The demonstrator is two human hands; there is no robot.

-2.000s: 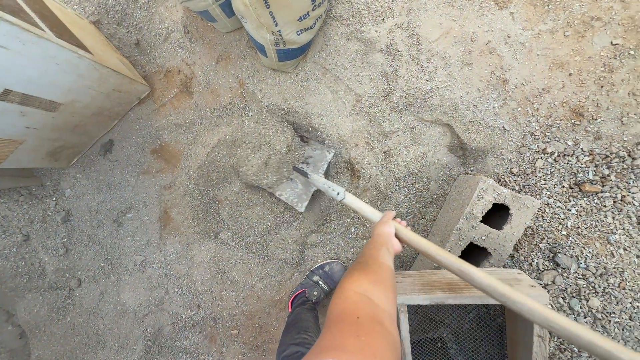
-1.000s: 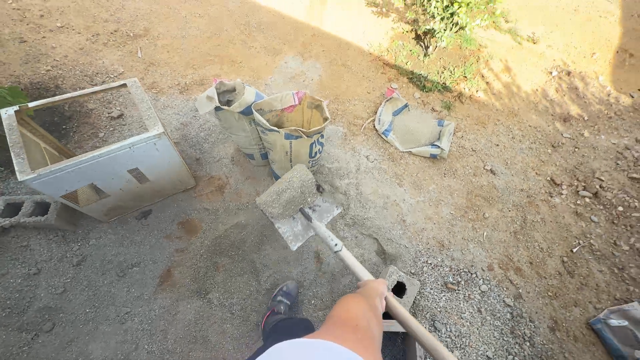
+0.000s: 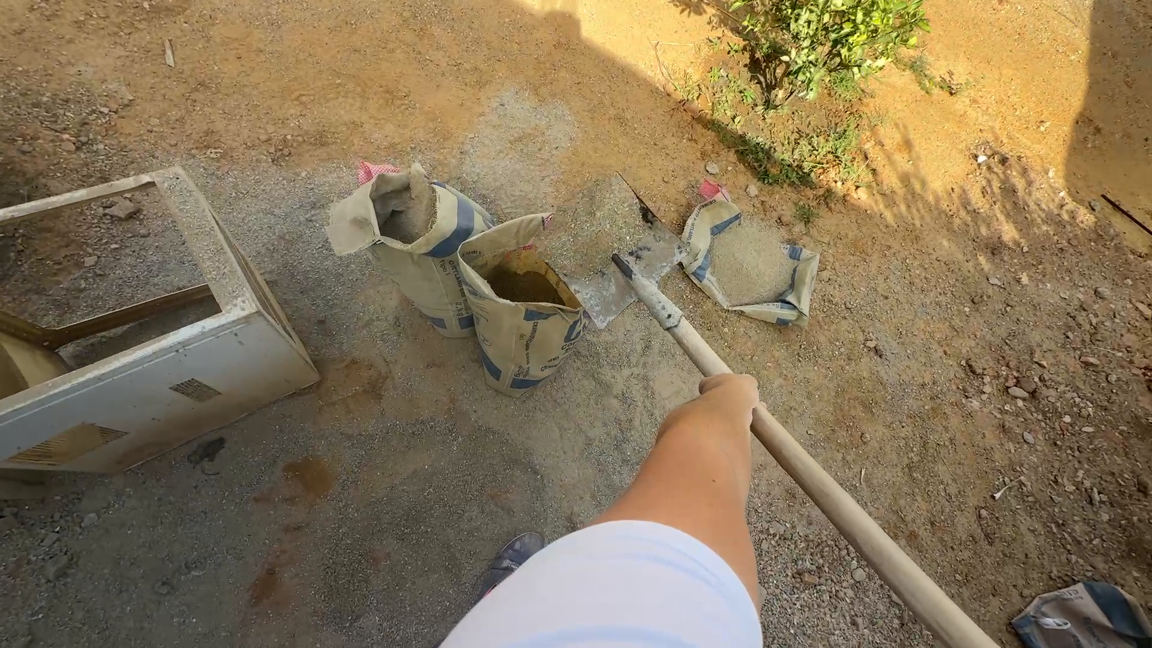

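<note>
My left hand (image 3: 731, 396) is shut around the wooden handle of a shovel (image 3: 837, 499), which slants from lower right to upper left. A heap of grey gravelly sand (image 3: 598, 229) lies on its metal blade (image 3: 664, 252). The blade is raised beside the mouth of an open paper cement bag (image 3: 522, 346), whose dark inside shows. Just left and behind stands a second open bag (image 3: 427, 279) with grey material in it. To the blade's right, a third, low bag (image 3: 778, 310) holds grey sand. My right hand is out of view.
A hollow, dirty white metal cabinet frame (image 3: 162, 387) lies at the left. A green shrub (image 3: 828, 45) grows at the top. A flattened bag (image 3: 1084, 616) lies at lower right. My shoe (image 3: 515, 553) is on the gritty ground.
The shovel blade, at the ground pile two seconds ago, has risen with a load and moved over to the open bag. My left hand has stayed on the handle. The view has tilted up.
</note>
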